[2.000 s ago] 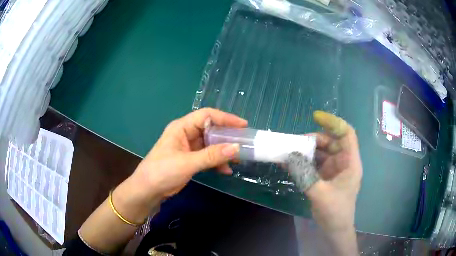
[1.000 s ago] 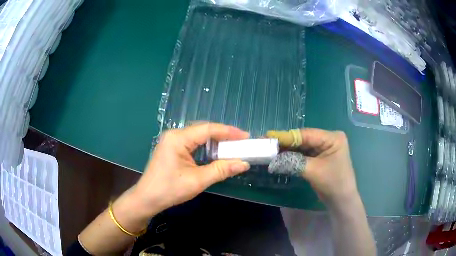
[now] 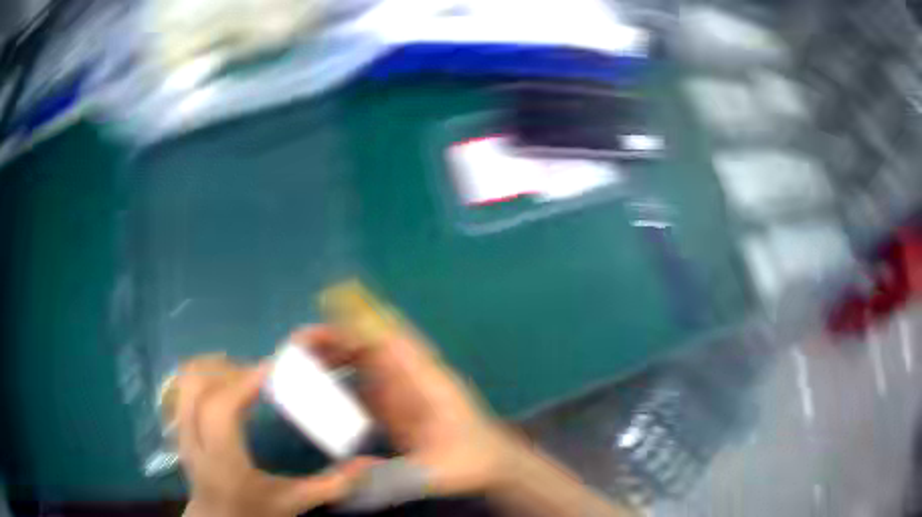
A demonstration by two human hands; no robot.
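The view is badly blurred. A small white block-like part (image 3: 318, 400) is held between my two hands at the lower left. My left hand (image 3: 227, 434) is curled around its left side. My right hand (image 3: 420, 404), with a yellow finger cot on the index finger and a grey wrap on another finger, touches its right side. The part's details are too blurred to tell. The clear tray (image 3: 243, 222) lies on the green mat just beyond my hands.
A dark phone (image 3: 576, 119) overlaps a clear dish with a red-bordered card (image 3: 487, 172). A blue bin (image 3: 505, 63) and a clear bag (image 3: 233, 96) are at the back. Filled trays (image 3: 778, 192) stand at the right, with a red thing (image 3: 880, 288) beyond.
The view has swung to the right, so the tray, dish and phone appear further left. My hands still hold the white part, which is now tilted.
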